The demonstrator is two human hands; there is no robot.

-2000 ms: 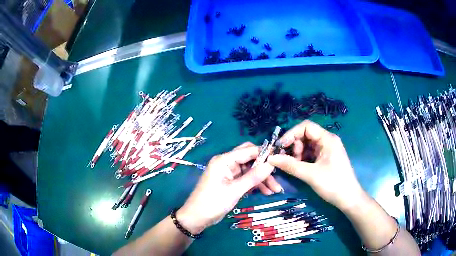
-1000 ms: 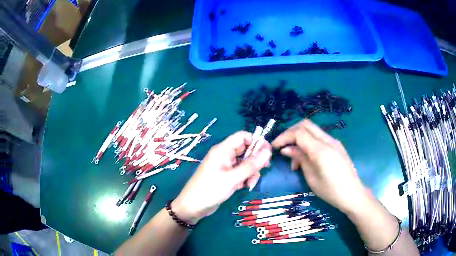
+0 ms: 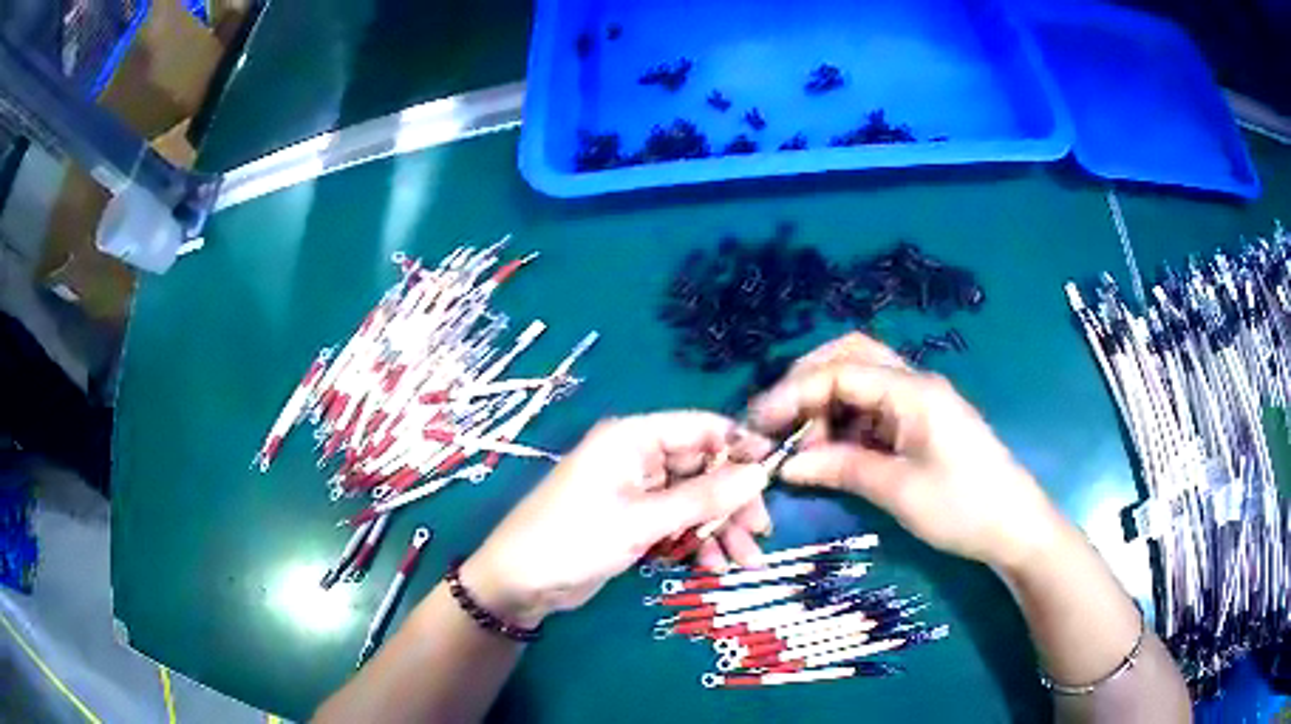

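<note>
My left hand [image 3: 637, 495] holds short white leads with red ends [image 3: 688, 542], partly hidden by its fingers. My right hand [image 3: 892, 453] has its thumb and fingertips at the dark tip of a lead [image 3: 783, 450], touching it close to the left fingertips. Whether it pinches a separate black sleeve cannot be seen. A loose heap of black sleeves [image 3: 750, 294] lies just beyond my hands. A row of sleeved leads [image 3: 793, 622], red at the left and mostly black at the right, lies below my hands. A pile of short white and red leads [image 3: 411, 382] lies at the left.
A large blue tray [image 3: 807, 171] with scattered black pieces is at the back, with a small blue tray [image 3: 1154, 99] beside it. Long cables [image 3: 1203, 467] are stacked at the right. A few dark-marked leads [image 3: 394, 594] lie at the lower left. A grey arm-like fixture [image 3: 106, 156] stands at the upper left.
The leads in my left hand now point lower and to the right. My right fingertips have closed in on a lead's tip. One more lead lies at the top of the row.
</note>
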